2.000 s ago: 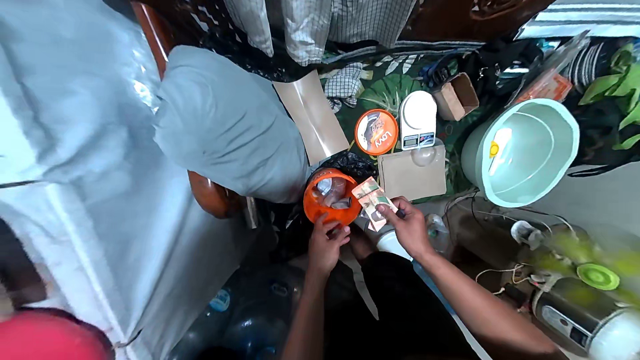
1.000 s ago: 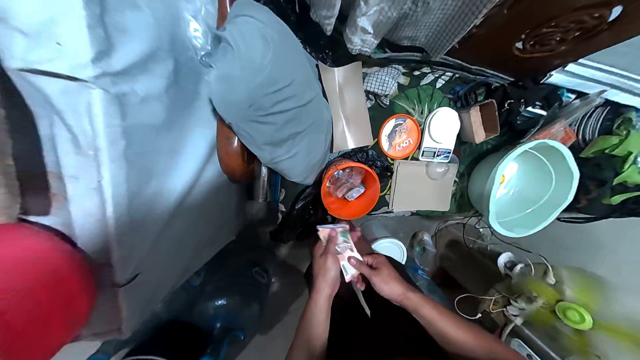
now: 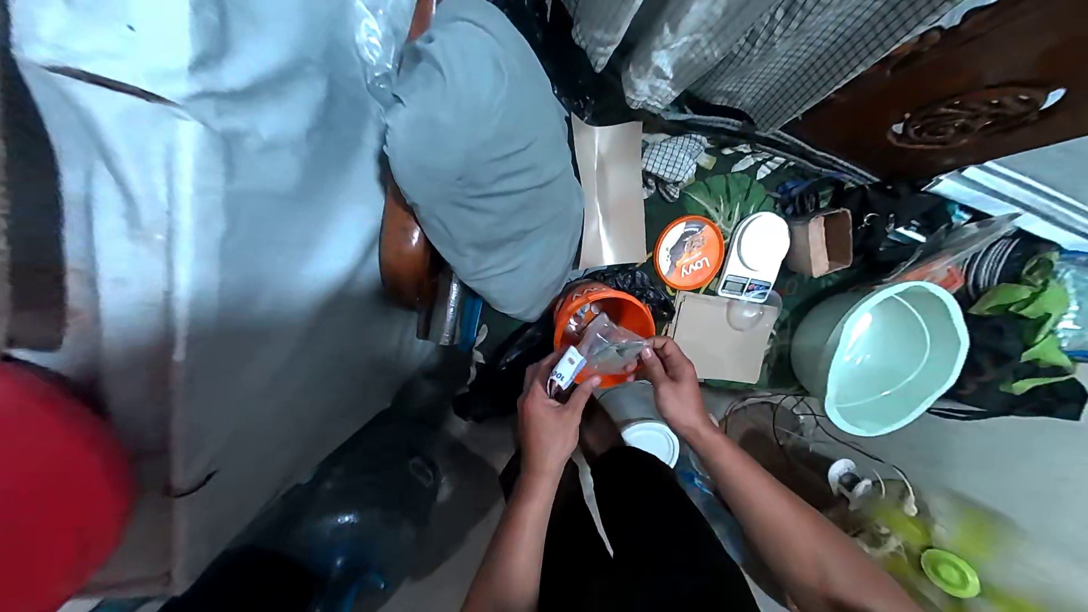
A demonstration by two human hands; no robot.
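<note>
My left hand [image 3: 552, 412] grips a folded packet [image 3: 568, 368] with printed numerals, perhaps the paper bundle seen before, just below the orange bucket. A clear plastic bag [image 3: 610, 344] stretches between both hands over the bucket's opening. My right hand [image 3: 676, 382] pinches the bag's right edge with thumb and fingers. The orange bucket [image 3: 642, 316] holds more clear plastic, partly hidden by the bag. Its round orange lid [image 3: 689, 253] lies beyond it, beside a white digital kitchen scale [image 3: 755, 255]. Whatever is inside the bag is too blurred to tell.
A cardboard sheet [image 3: 722, 340] lies right of the bucket, with a pale green basin [image 3: 952, 340] farther right. A small cardboard box [image 3: 823, 242] stands by the scale. A grey cushion [image 3: 484, 161] is at the left. A white-lidded container [image 3: 653, 440] and large plastic bottles [image 3: 348, 510] are near my legs.
Both hands have come up from below the bucket to its opening. The clear bag is now between them; one second ago they held only the paper bundle.
</note>
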